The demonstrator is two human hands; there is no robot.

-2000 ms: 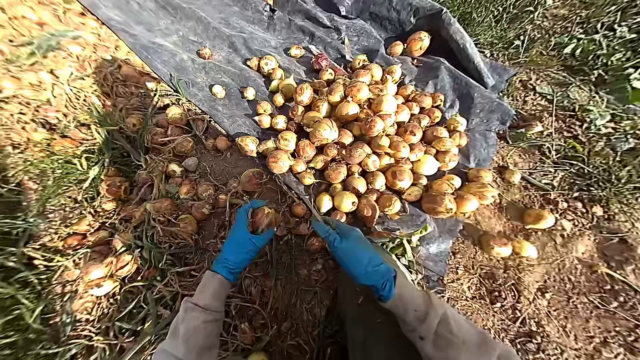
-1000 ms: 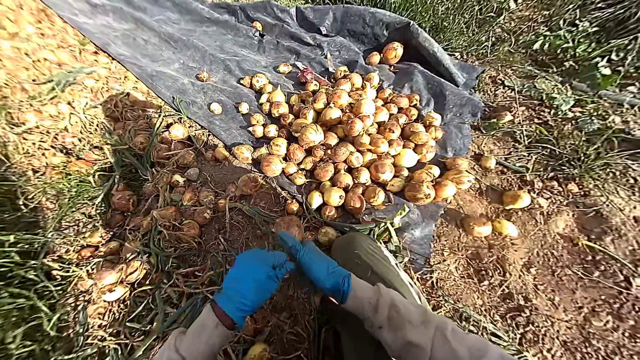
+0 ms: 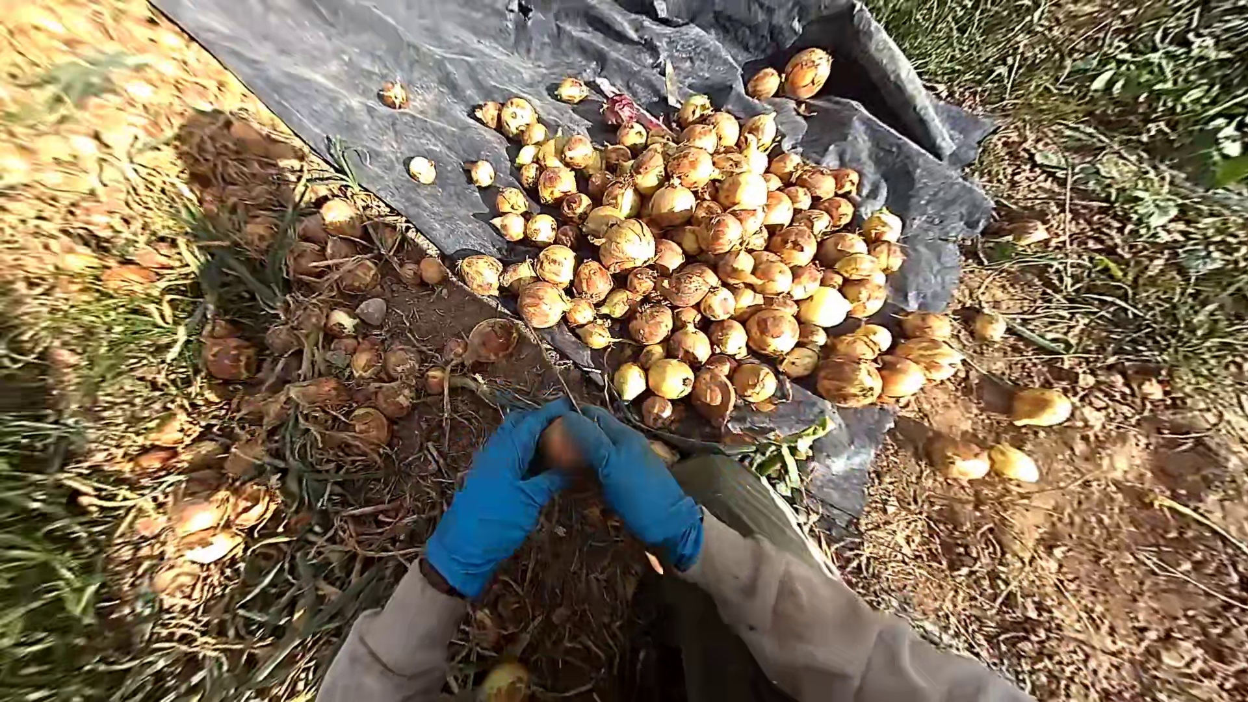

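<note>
Blue gloves cover both my hands, which meet low in the middle of the head view. My left hand (image 3: 499, 502) is closed round an onion (image 3: 561, 447), partly hidden by the fingers. My right hand (image 3: 639, 483) touches the same onion from the right, its fingers bent over the top; whether it also holds a tool cannot be told. Just beyond my hands, a big heap of yellow onions (image 3: 721, 234) lies on a dark plastic sheet (image 3: 448, 58). A reddish onion (image 3: 620, 109) shows at the heap's far edge.
To the left, onions with dry leaves (image 3: 366, 361) lie on the soil. A few onions (image 3: 1040, 407) sit on bare ground right of the sheet. My bent knee, in green trousers (image 3: 736, 497), is beside my right forearm. Grass (image 3: 1160, 195) borders the right side.
Two seconds ago my hands were apart, the left one holding an onion and the right one a thin long item. Now they are together around an onion, and that item cannot be made out.
</note>
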